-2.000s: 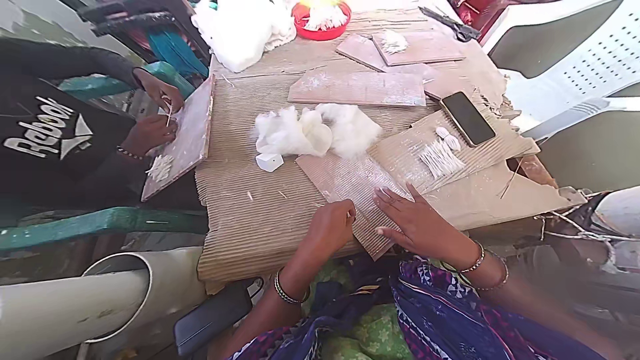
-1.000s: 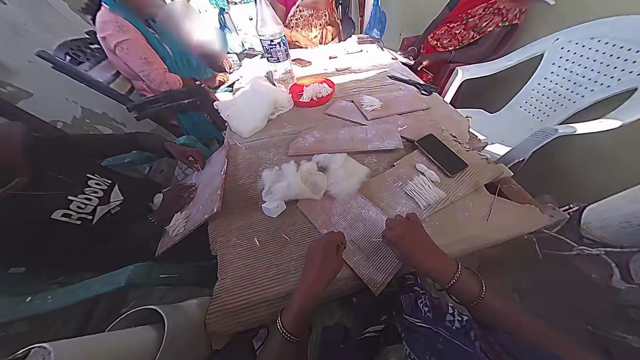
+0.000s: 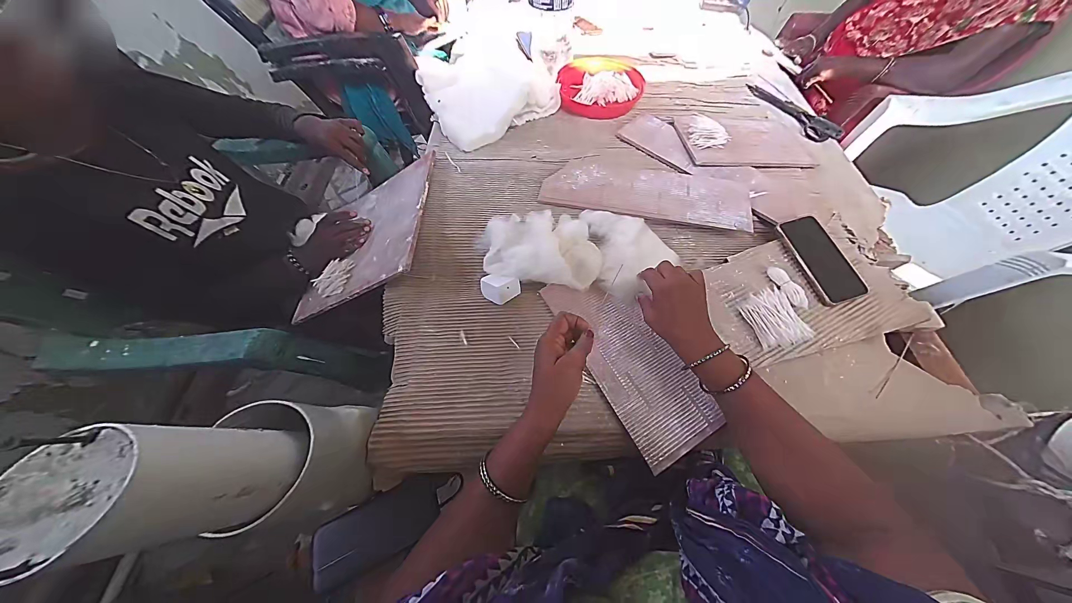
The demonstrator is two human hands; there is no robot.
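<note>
My right hand (image 3: 677, 310) reaches the near right edge of a white cotton wool heap (image 3: 536, 247), its fingertips at the fibres. Lower left of it, my left hand (image 3: 559, 356) is curled with thumb and fingertips together; whether something thin is between them cannot be told. Below both hands a ribbed board (image 3: 645, 385) lies slanted on the corrugated cardboard (image 3: 469, 377). A small white block (image 3: 500, 289) sits by the cotton. Right of my right hand, a bundle of thin white cotton wicks (image 3: 775, 318) lies on another cardboard piece, beside small cotton rolls (image 3: 787, 287).
A smartphone (image 3: 822, 260) lies at the right. Farther back are flat boards (image 3: 649, 193), a red bowl (image 3: 601, 88) of wicks, scissors (image 3: 796, 113) and a larger cotton heap (image 3: 481, 92). A person at the left works on a tilted board (image 3: 385, 222); others sit beyond.
My right hand has moved from the ribbed board up to the cotton heap. My left hand stays near the board's left edge. The neighbour's far hand has come off their board.
</note>
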